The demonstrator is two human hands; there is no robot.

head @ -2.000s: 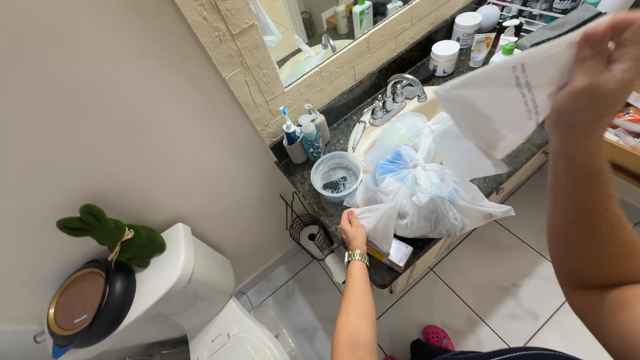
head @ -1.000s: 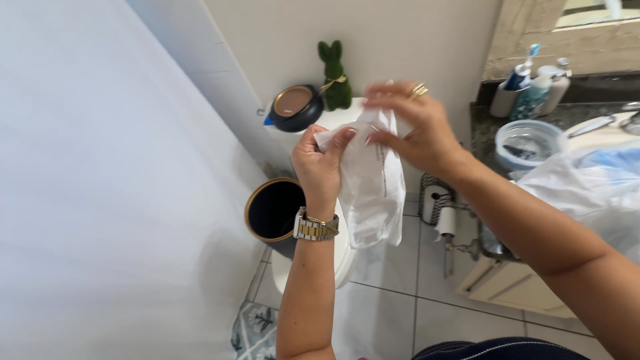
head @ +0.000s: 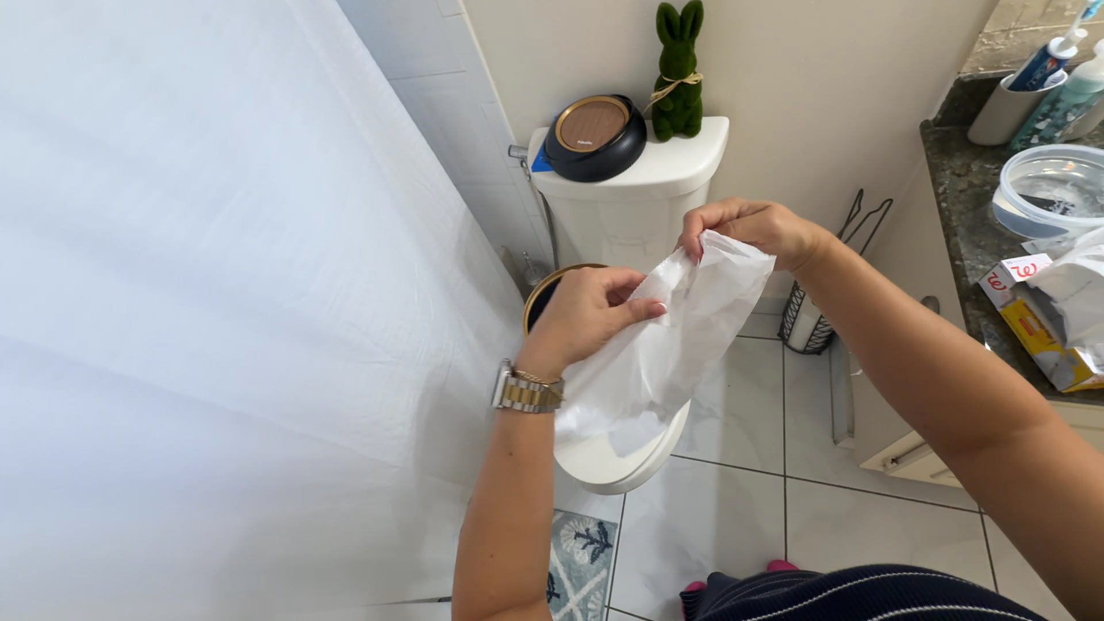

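A thin white plastic bag (head: 681, 345) hangs between my two hands, over the toilet lid (head: 617, 466). My left hand (head: 595, 315), with a two-tone metal watch at the wrist, pinches the bag's left edge between thumb and fingers. At the upper rim of the bag, the fingers of my right hand (head: 750, 231) grip the plastic. The mouth of the bag shows between the hands, slightly parted at the top right. Behind my left hand is a dark bin with a gold rim (head: 528, 317), mostly hidden.
On the toilet tank (head: 634, 177) stand a green moss rabbit (head: 679, 73) and a round black container with a brown lid (head: 595, 134). A white curtain (head: 216, 302) fills the left. The dark counter (head: 957, 207) holds a clear plastic tub (head: 1052, 185) and boxes; a wire paper holder (head: 806, 319) stands beside it.
Two seconds ago my hands were apart at the counter, the right one raised with a white bag. Now both are on the white bag by the toilet. The view has swung left.
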